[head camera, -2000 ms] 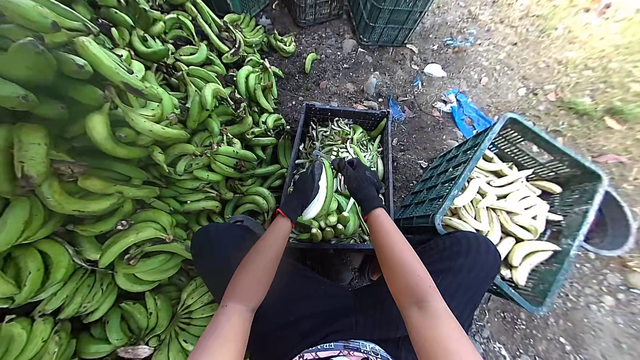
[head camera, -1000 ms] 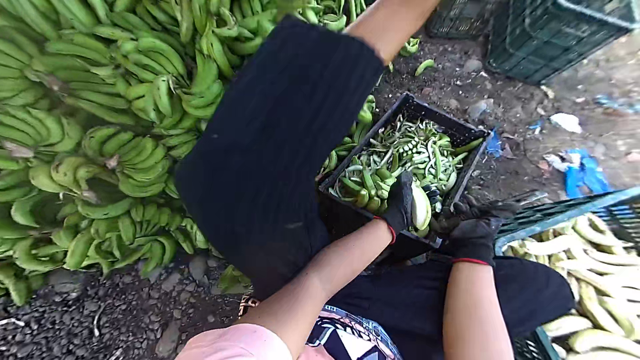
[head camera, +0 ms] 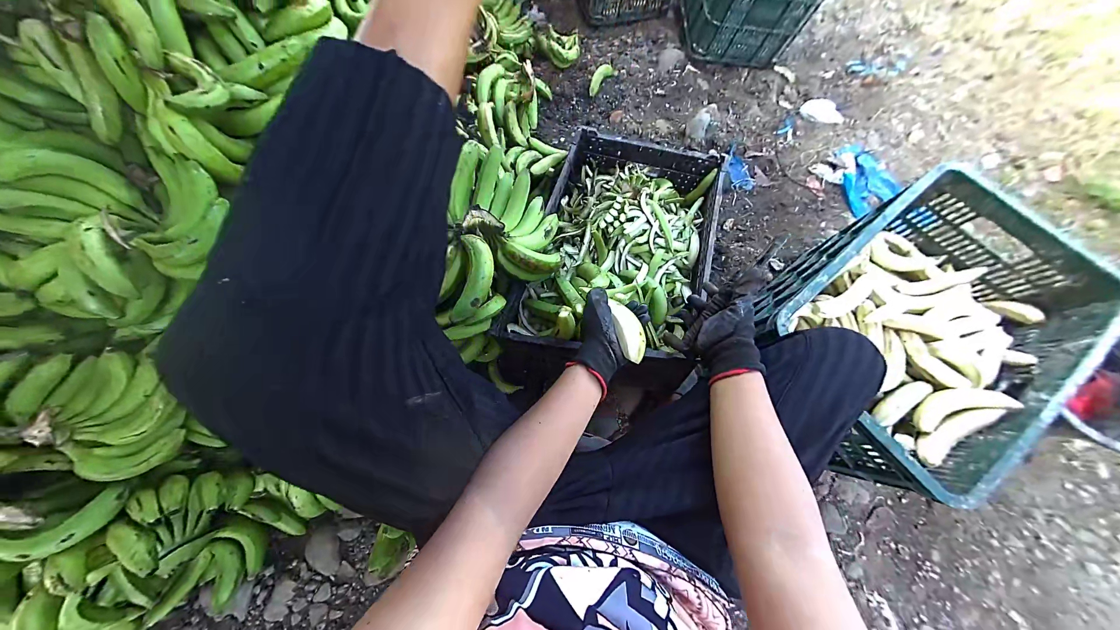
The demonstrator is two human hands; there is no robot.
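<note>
My left hand (head camera: 602,337), in a black glove with a red cuff, is closed around a pale peeled plantain (head camera: 627,332) at the near edge of a black plastic crate (head camera: 643,153). Just to its right is my right hand (head camera: 724,332), gloved the same way, its fingers blurred near the crate's right corner; whether it holds anything does not show. Inside the crate lie strips of green peel (head camera: 643,214) and several unpeeled green plantains (head camera: 604,284). A tilted green crate (head camera: 1006,490) on the right holds many peeled plantains (head camera: 936,332).
Green plantain bunches (head camera: 105,402) are heaped along the left. My raised left knee (head camera: 332,219) covers part of them. Further off stands another green crate (head camera: 744,35). Blue plastic scraps (head camera: 866,182) lie on the stony ground, and a red object (head camera: 1092,398) is at the far right.
My left leg, low two seconds ago, is now raised over the heap. My hands have come back from inside the crate to its near edge. The view swung and partly returned.
</note>
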